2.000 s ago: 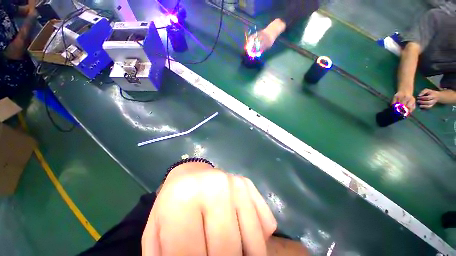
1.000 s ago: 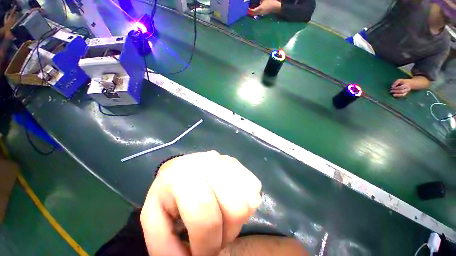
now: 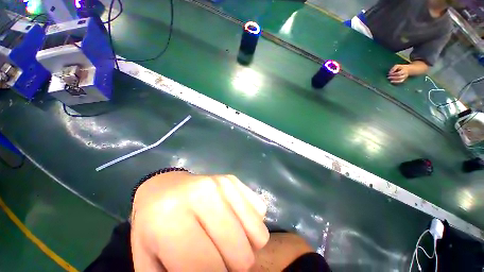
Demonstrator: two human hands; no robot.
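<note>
My left hand, with a dark beaded bracelet at the wrist, is large at the bottom centre, back towards me and fingers curled down. Its fingertips are hidden, so I cannot tell whether it holds anything. My right forearm and black sleeve show behind it at the lower right; my right hand is hidden. On the green belt stands a black speaker unit with a lit ring. A second speaker unit has a pink-purple ring. A dark unit lies farther right, with another dark object at the edge.
A white rail separates belt and bench mat. A bent white strip lies on the mat. Blue-sided fixtures with black cords stand left. A white charger plug with cable is on black cloth at right. Across the belt, a person's hand rests.
The view has shifted right. The lit units have moved up and left along the belt; the other person's hand has left the purple-lit one. My left hand stays low in front, fingers curled.
</note>
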